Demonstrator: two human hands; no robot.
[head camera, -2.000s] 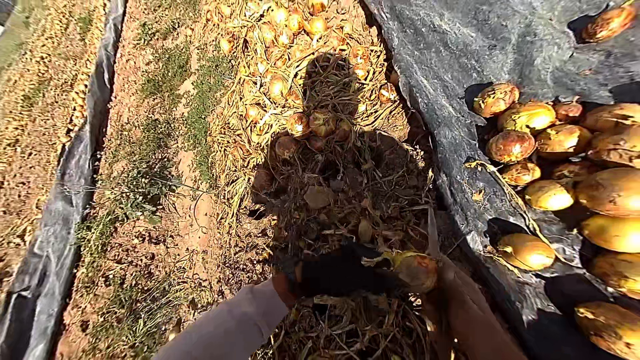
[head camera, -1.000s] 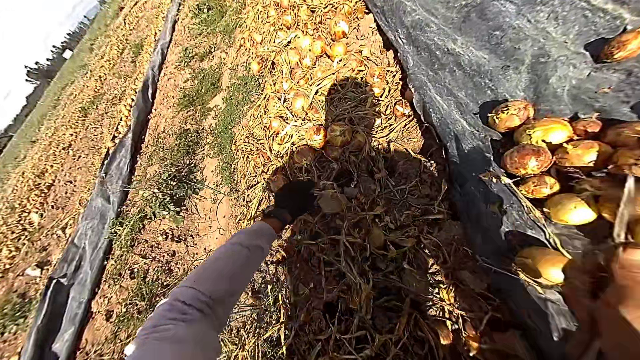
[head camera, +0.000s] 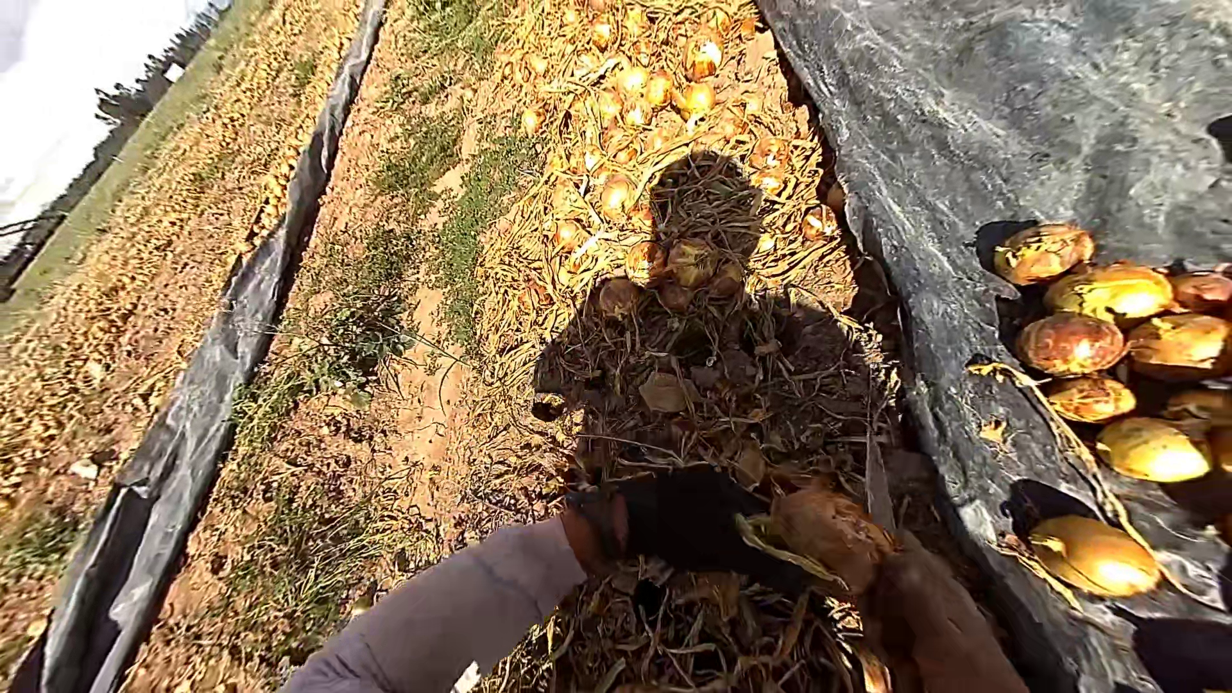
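My left hand (head camera: 698, 520), in a dark glove, is at the lower middle, closed around the leafy end of an onion (head camera: 833, 534) with dry leaves. My bare right hand (head camera: 929, 606) is just right of the onion and close against it. A thin upright blade (head camera: 878, 472) rises from my right hand beside the onion; its handle is hidden. Shadow covers both hands and blurs the fingers. Below them lie dry onion tops (head camera: 703, 635). At the right, several loose onions (head camera: 1070, 344) rest on a grey plastic sheet (head camera: 924, 125).
More onions (head camera: 616, 195) lie among straw-like dry leaves ahead, partly under my shadow. A second strip of plastic sheet (head camera: 245, 318) runs along the left, past low green weeds (head camera: 361, 298) and bare soil. A lone onion (head camera: 1095, 555) sits near the right sheet's edge.
One second ago my left hand reached over the dry tops and my right was at the far right with the blade. Now both are together at an onion.
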